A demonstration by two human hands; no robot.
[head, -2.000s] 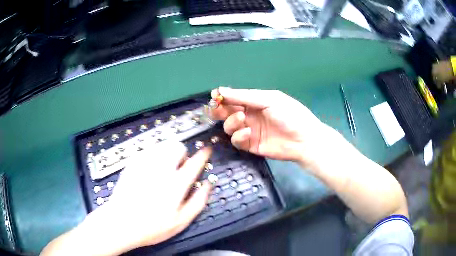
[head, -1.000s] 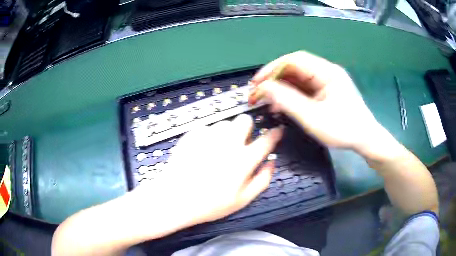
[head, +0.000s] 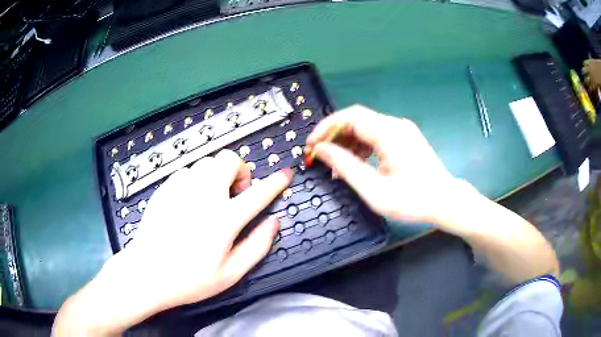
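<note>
The black component tray [head: 316, 253] lies on the green mat with small silver-gold components [head: 267, 142] in its upper rows and left part; several lower-right pockets are empty. A silver-grey fixture strip [head: 221, 129] lies slanted across the tray's upper rows, its round seats holding components. My left hand [head: 204, 224] lies palm down over the tray, fingers apart, nothing visible in it; it hides the lower left pockets. My right hand [head: 389, 164] has its fingertips pinched low over the tray, right of the strip. Orange-red spots show there; whether a component is between them is unclear.
Thin silver tweezers [head: 480, 102] lie on the mat to the right. Beyond are a white pad [head: 532, 127], a black tray [head: 552, 99] and a yellow case [head: 582, 97]. Strips [head: 10, 253] lie at the left edge. Dark trays stand behind the bench. Another person's hand shows at far right.
My right hand has moved from above the strip's right end down to the component rows below it. The strip's right end is now uncovered. The camera view has shifted.
</note>
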